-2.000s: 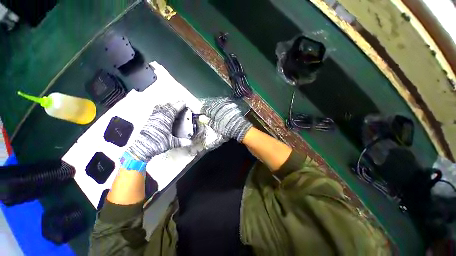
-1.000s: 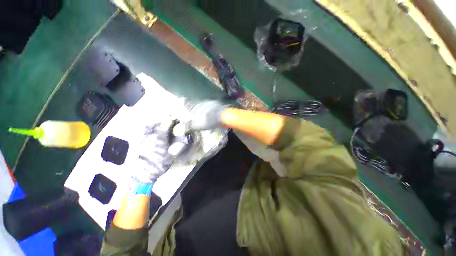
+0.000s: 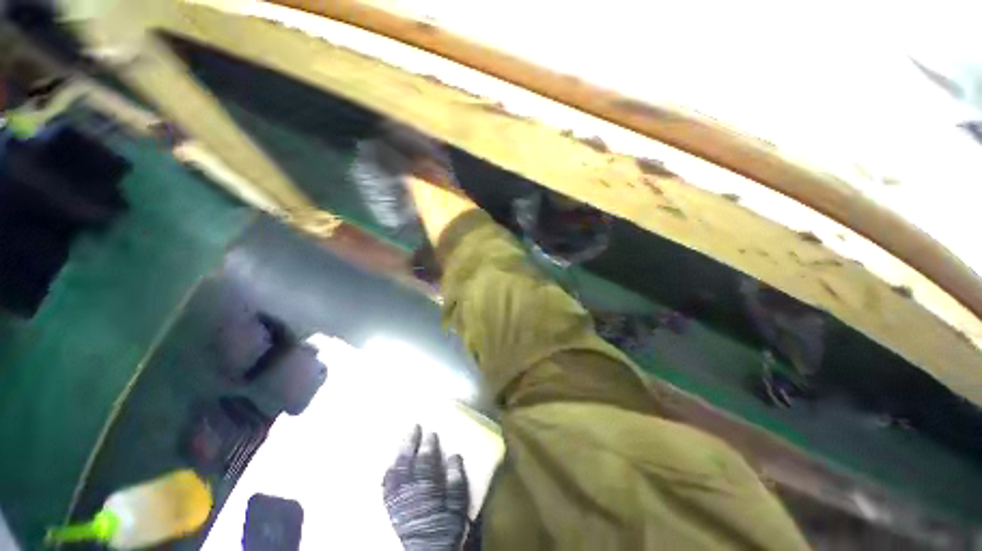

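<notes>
My left hand (image 3: 429,493), in a grey-white knitted glove, lies on the white sheet (image 3: 355,431) with fingers slightly apart and nothing visible in it. My right arm reaches over the green trough. My right hand (image 3: 390,181) is blurred at its far side, beside dark and shiny clear shapes; whether it holds a unit cannot be told. One black square cover (image 3: 271,523) lies on the sheet at lower left. The squeeze bottle (image 3: 162,510) with yellow liquid and green nozzle lies left of the sheet.
Black plates (image 3: 289,379) and a ribbed black stack (image 3: 224,433) lie at the sheet's left edge. A bagged black unit (image 3: 565,228) and bundled cords (image 3: 643,327) lie in the trough. Another bagged unit (image 3: 784,328) is farther right. A cream-painted frame (image 3: 646,205) borders the trough.
The view has swung toward the trough. My right hand has left the work on the sheet and reached out over the trough. My left hand now lies flat; the piece both hands worked on is not visible.
</notes>
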